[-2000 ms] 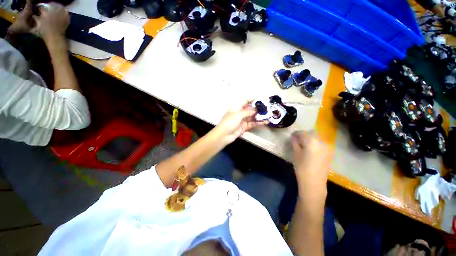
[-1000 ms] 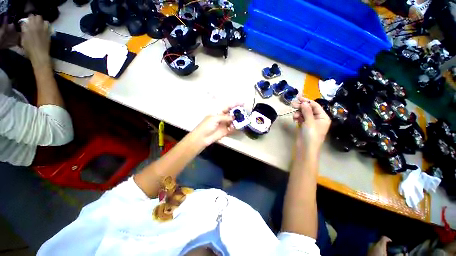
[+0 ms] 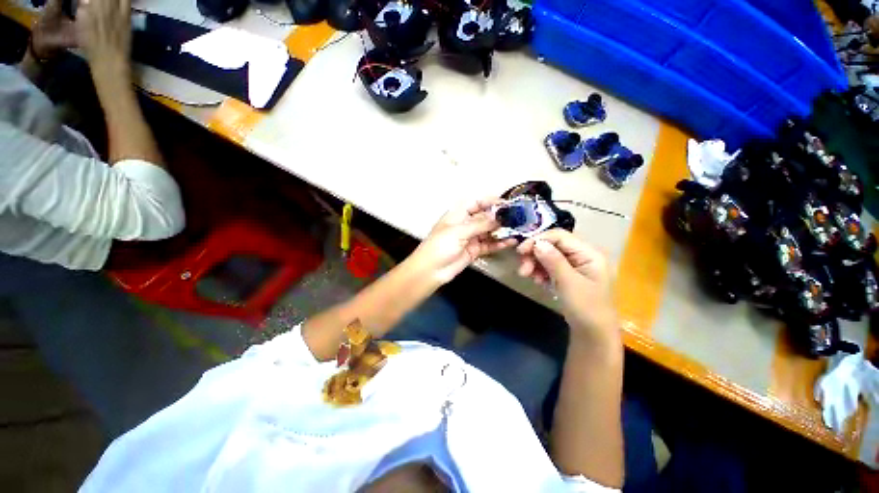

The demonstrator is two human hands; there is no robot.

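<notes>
My left hand holds an insert module, silver with a short black cylinder, over the open side of a black housing at the bench's front edge. My right hand is at the front right of the housing, thumb and fingertips pinched together. I cannot tell whether something thin is between them. A thin dark lead wire runs right from the housing. Several loose insert modules stand on the bench behind.
Blue trays stand at the back. Part-finished assemblies are piled at right beside white cloths. Wired waiting housings stand at upper left. A neighbour's arm and a red stool are at left.
My right hand has moved from the wires beside the loose modules to the front of the housing. The module now overlaps the housing's opening instead of being beside it. The camera view has shifted.
</notes>
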